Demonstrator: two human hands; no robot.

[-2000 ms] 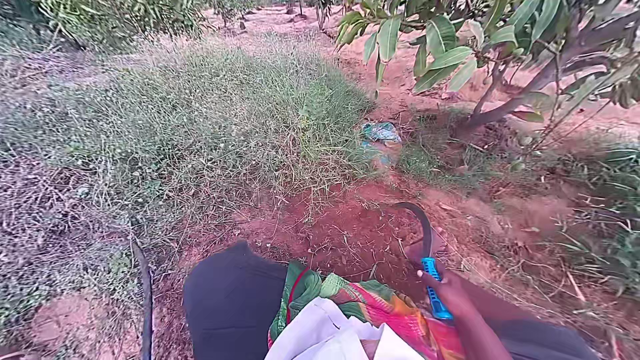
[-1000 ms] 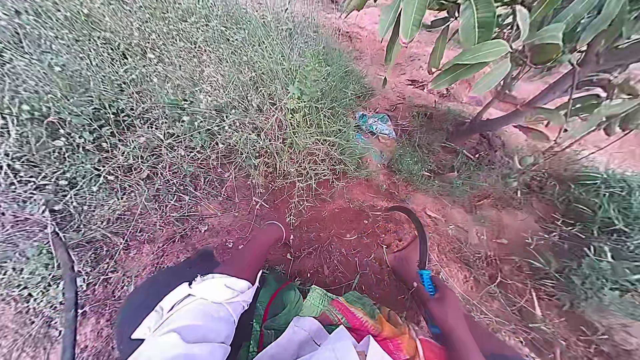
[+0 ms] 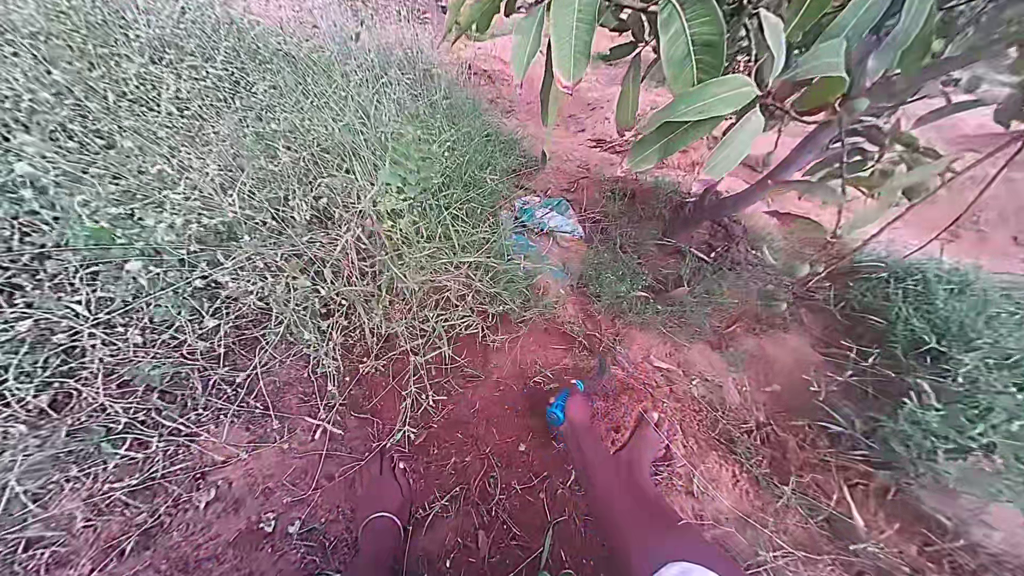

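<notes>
My right hand (image 3: 578, 416) is closed around the blue handle (image 3: 558, 408) of a sickle, low and right of centre. The blade is blurred and hardly shows against the red soil. My bare right foot (image 3: 644, 436) is just right of that hand. At lower left, my left hand (image 3: 388, 480), with a pale bangle at the wrist, is low over the soil beside loose grass stems; its fingers are too dark to tell whether they hold anything. Tall grass and weeds (image 3: 432, 232) stand beyond both hands.
A crumpled blue, green and white plastic wrapper or bag (image 3: 548, 218) lies at the grass edge. A small tree's trunk (image 3: 744, 196) leans at the right, its broad leaves (image 3: 696, 104) hanging at the top. More grass (image 3: 944, 344) grows at the far right.
The sickle's curved blade, clear against the soil before, is now blurred. My left hand is in the lower-left view; one second ago its wrist was reaching over the soil. The view has shifted.
</notes>
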